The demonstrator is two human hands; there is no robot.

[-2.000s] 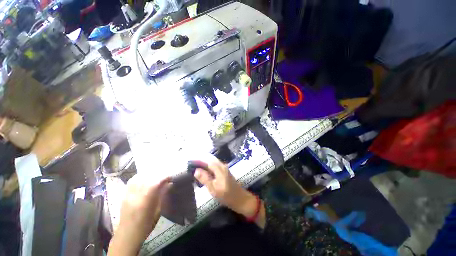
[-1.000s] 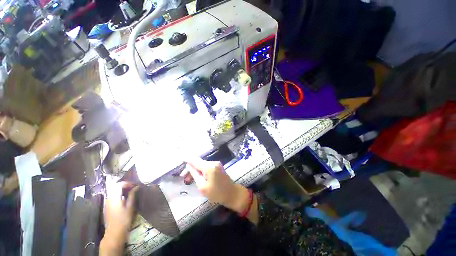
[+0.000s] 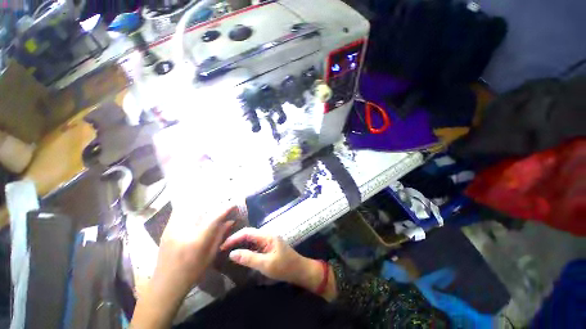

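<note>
A dark brown-grey cut piece (image 3: 221, 273) lies at the table's front edge, under and between my hands. My left hand (image 3: 193, 241) reaches over it toward the needle area, fingertips near the glare. My right hand (image 3: 266, 257) is beside it on the right, thumb and fingers curled at the piece's edge; its hold is partly hidden. The white sewing machine (image 3: 283, 48) stands in front of me. Its lamp glare hides the needle area.
Long dark strips (image 3: 48, 270) are layered at the left. Red-handled scissors (image 3: 377, 118) lie on purple cloth (image 3: 411, 132) at the right. A dark strap (image 3: 342, 180) crosses the table edge. A blue-edged bin (image 3: 421, 209) with offcuts sits below. Red cloth (image 3: 533, 189) is far right.
My left hand has moved right and forward from the left side of the table, toward the needle area and my right hand. My right hand is slightly lower. The camera view has shifted slightly.
</note>
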